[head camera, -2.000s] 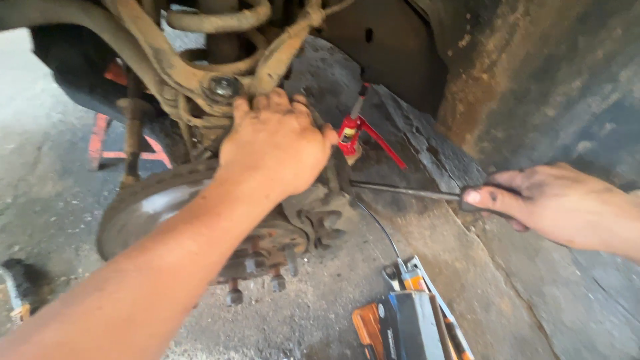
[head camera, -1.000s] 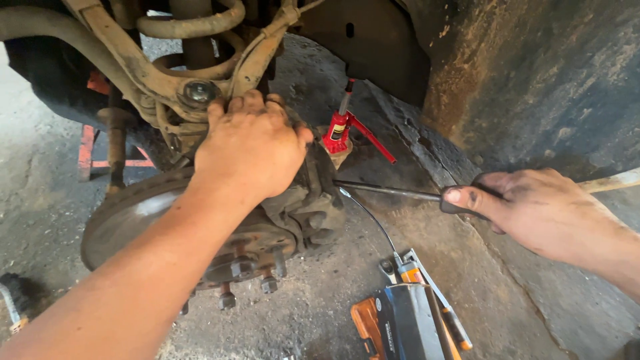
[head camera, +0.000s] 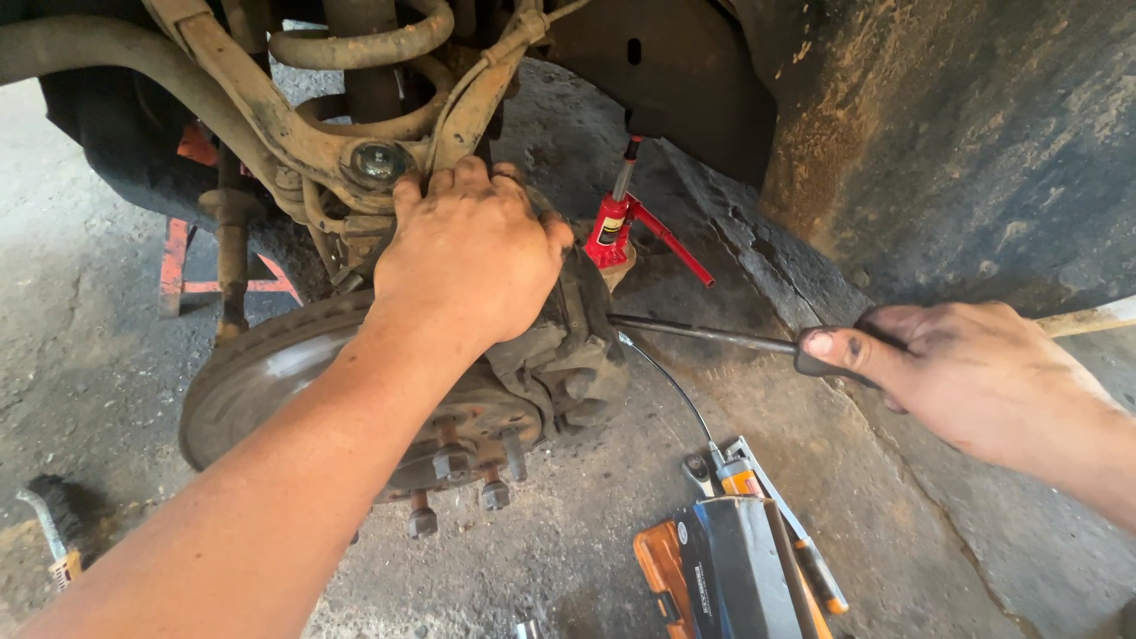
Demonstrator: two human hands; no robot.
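Note:
My left hand (head camera: 475, 248) rests over the top of the brake caliper (head camera: 568, 355), just below the upper control arm (head camera: 275, 115); its fingertips curl behind the part and are hidden. My right hand (head camera: 941, 364) is closed around the dark handle of a long screwdriver or pry bar (head camera: 706, 331). The shaft points left, and its tip goes out of sight at the caliper's edge. Left of the caliper is the brake disc (head camera: 257, 382), with wheel studs and nuts (head camera: 453, 460) below the hub. A coil spring (head camera: 364, 49) stands above the control arm.
A red bottle jack (head camera: 611, 226) stands behind the caliper. On the concrete floor lie a grease gun (head camera: 741, 475) with a thin hose, a ratchet (head camera: 698, 472), a dark box (head camera: 741, 568) and an orange case (head camera: 661, 568). A brush (head camera: 58, 524) lies at left, a red stand (head camera: 177, 266) behind.

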